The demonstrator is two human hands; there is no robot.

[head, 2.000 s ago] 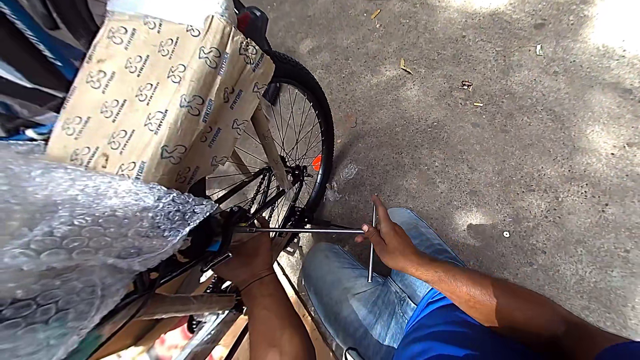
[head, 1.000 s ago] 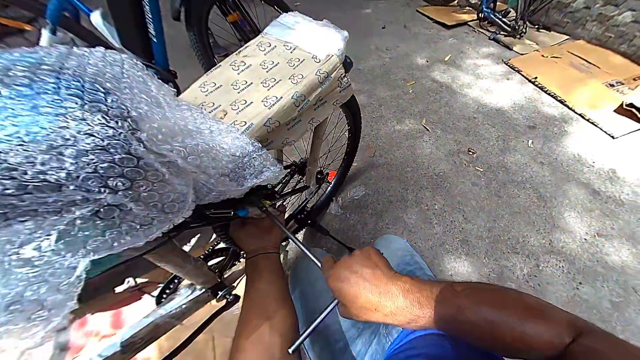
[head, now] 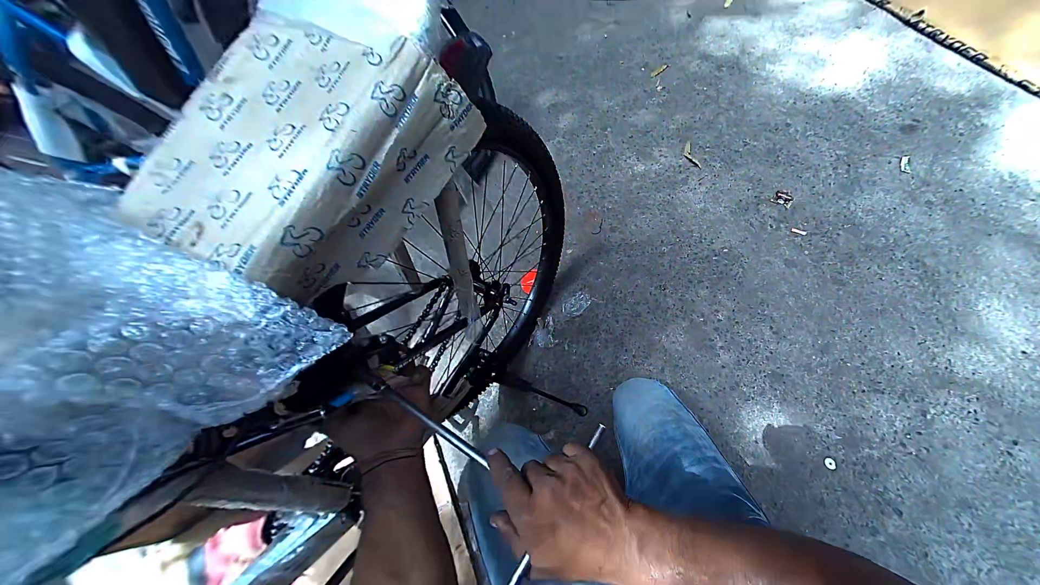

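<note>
A bicycle stands at the left, its frame covered in bubble wrap [head: 146, 366] and a printed paper wrapping [head: 301, 154]. My right hand [head: 561, 508] is closed around a metal T-handle wrench [head: 435, 426] where its crossbar meets the shaft. The shaft runs up and left to the dark frame near the seat tube. There my left hand [head: 386, 418] reaches in under the frame beside the shaft's far end; its fingers are mostly hidden, so what they hold cannot be told. Behind lies the rear wheel [head: 548, 203] with an orange reflector [head: 529, 281].
The kickstand [head: 544, 394] juts out to the right near my jeans-clad knees [head: 678, 447]. Another blue bicycle [head: 49, 106] is at the upper left. Cardboard [head: 983, 28] lies at the top right. Dry leaves and a small washer [head: 829, 463] lie on the concrete ground [head: 780, 325].
My right hand has gone from touching the wrench's handle with spread fingers, two seconds ago, to gripping it. The crossbar's angle differs between frames. My left hand stays by the frame. The view has shifted.
</note>
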